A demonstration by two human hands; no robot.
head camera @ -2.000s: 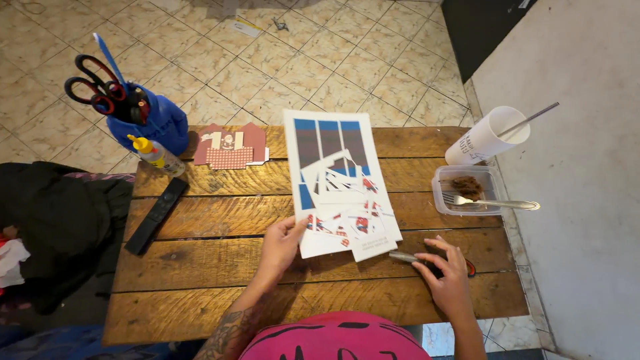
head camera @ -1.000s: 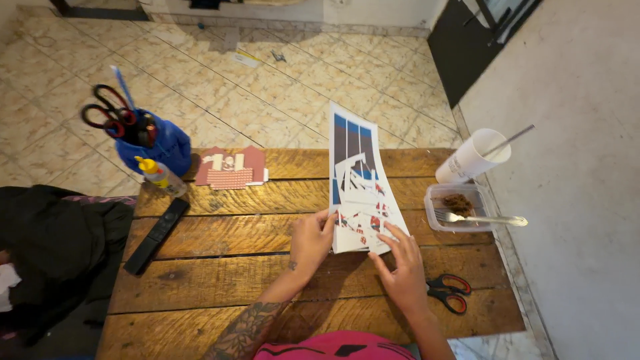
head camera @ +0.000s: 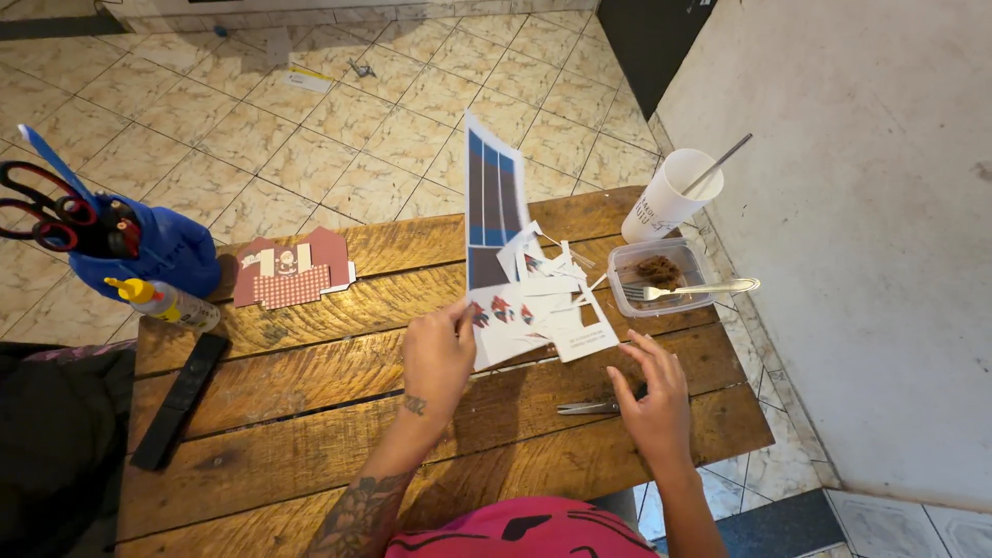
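Between finger and thumb, my left hand (head camera: 439, 353) grips the lower left edge of a printed paper sheet (head camera: 494, 201) with blue and dark panels, its far end lifted. White paper cutouts and scraps (head camera: 554, 287) lie over the sheet's nearer part, some with small red and blue figures. My right hand (head camera: 651, 384) is open, its fingers apart, close to the corner of a white cut-out piece (head camera: 589, 337). Below that hand, scissors (head camera: 589, 408) rest on the wooden table, their handles mostly hidden by it.
At the left are a blue holder (head camera: 163, 248) with scissors, a glue bottle (head camera: 174, 304), a black remote-like object (head camera: 180, 403) and red paper cutouts (head camera: 298, 267). A white cup (head camera: 666, 198) with a straw and a plastic container (head camera: 659, 306) holding brown food and a fork (head camera: 697, 289) stand at the right.
My right hand has moved off the papers to the right, now over the scissors. The sheet with its scraps has tilted, and the scraps have shifted towards the right.
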